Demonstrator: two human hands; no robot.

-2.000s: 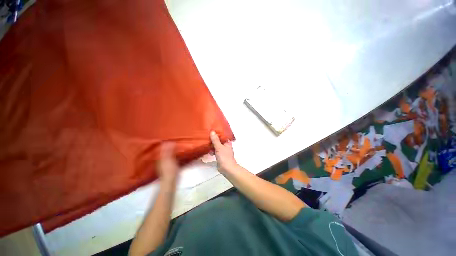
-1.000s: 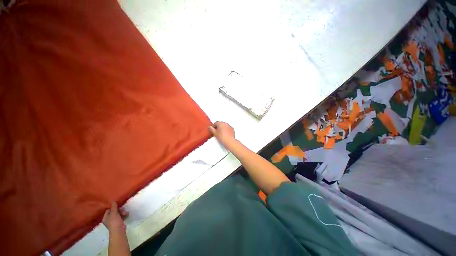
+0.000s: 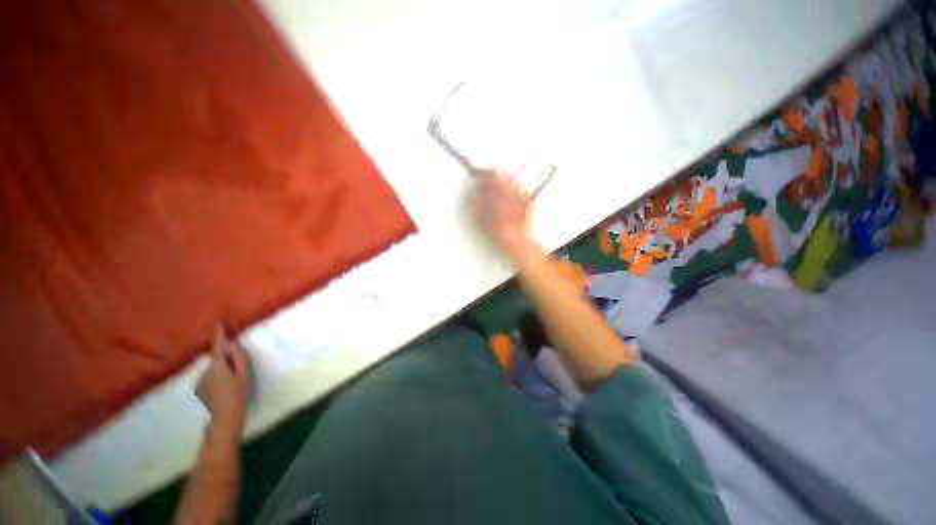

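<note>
The red-orange fabric lay [image 3: 205, 164] covers the left of the table, its frayed near edge running to a corner near the middle. My left hand [image 3: 224, 379] is at the near edge of the lay, fingertips touching the cloth. My right hand [image 3: 500, 213] is blurred and lies at the near side of the pale cloth weight [image 3: 498, 128], right of the lay's corner. Whether its fingers grip the weight cannot be told.
The off-white table [image 3: 575, 62] extends to the top right. A metal rail end [image 3: 53, 486] shows at lower left, with a bit of blue beside it. Orange, white and green scraps [image 3: 708, 215] lie below the table at right. Grey material [image 3: 811, 379] is at lower right.
My right hand has left the lay's corner and moved right to the weight. My left hand remains at the near edge of the cloth. The view has shifted, showing the rail end more.
</note>
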